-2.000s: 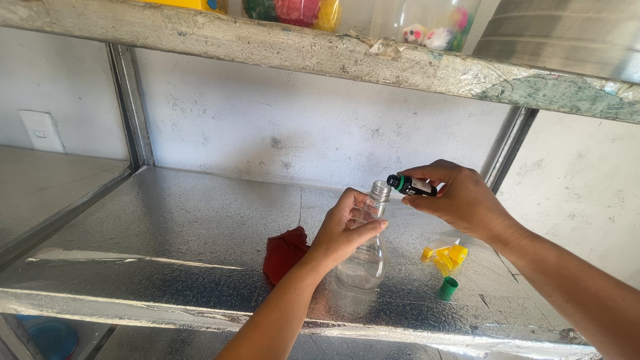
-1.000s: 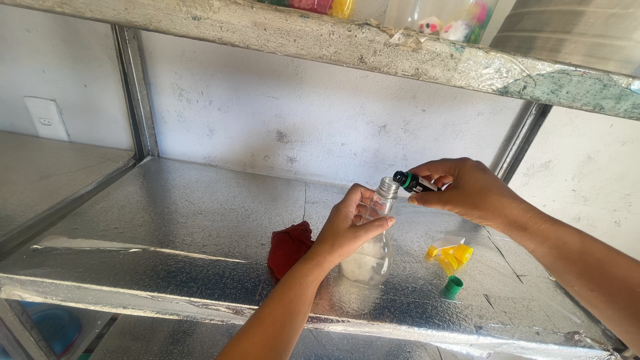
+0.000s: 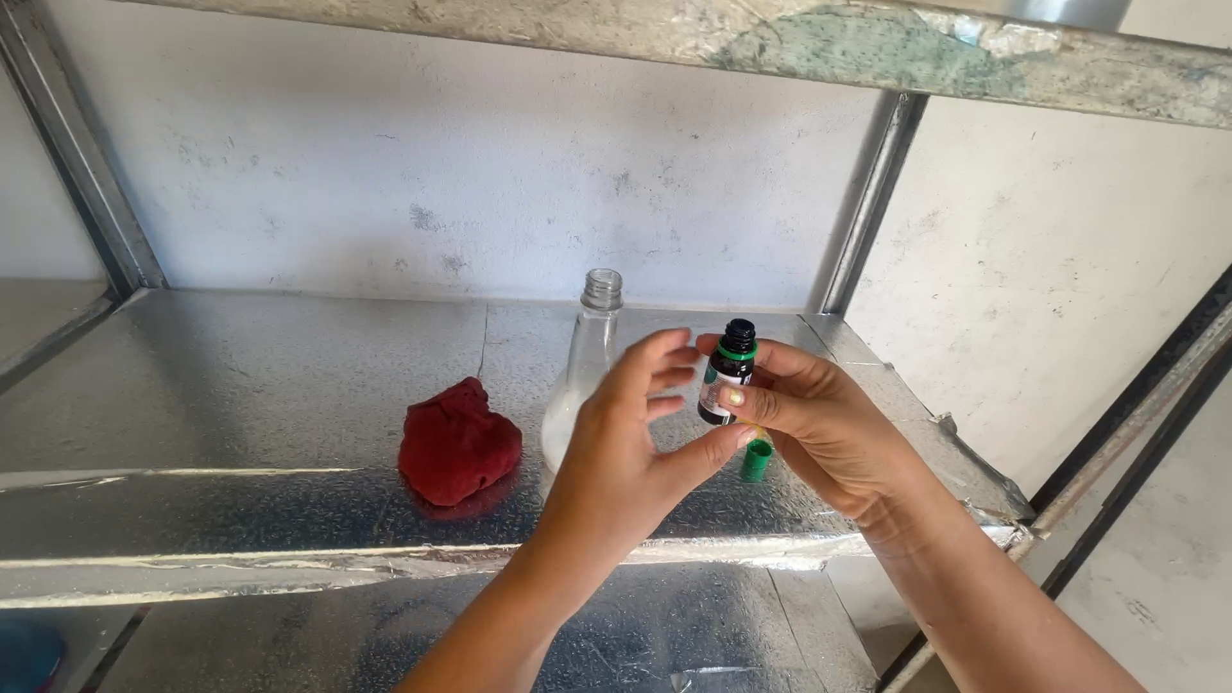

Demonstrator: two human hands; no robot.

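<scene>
My right hand [image 3: 818,414] holds a small dark dropper-type bottle [image 3: 729,375] upright, with a green ring at its uncapped neck and a label bearing writing. Close on its left is my left hand [image 3: 654,423], fingers apart, the thumb at the bottle's base; whether it touches is unclear. Behind the left hand a clear bottle [image 3: 592,351] with a threaded, uncapped neck stands on the shelf, its lower part partly hidden. A green cap [image 3: 757,460] lies below the small bottle, and a bit of yellow shows behind the fingers.
A crumpled dark red cloth [image 3: 460,443] lies on the foil-covered shelf [image 3: 241,385], left of the clear bottle. An upper shelf edge [image 3: 674,38] crosses above the hands. Metal posts [image 3: 876,202] stand at both sides, and a lower shelf [image 3: 462,635] is beneath.
My left hand has let go of the clear bottle, which now stands alone. The small bottle, earlier tilted at the clear bottle's mouth, is upright and away from it. The view has shifted.
</scene>
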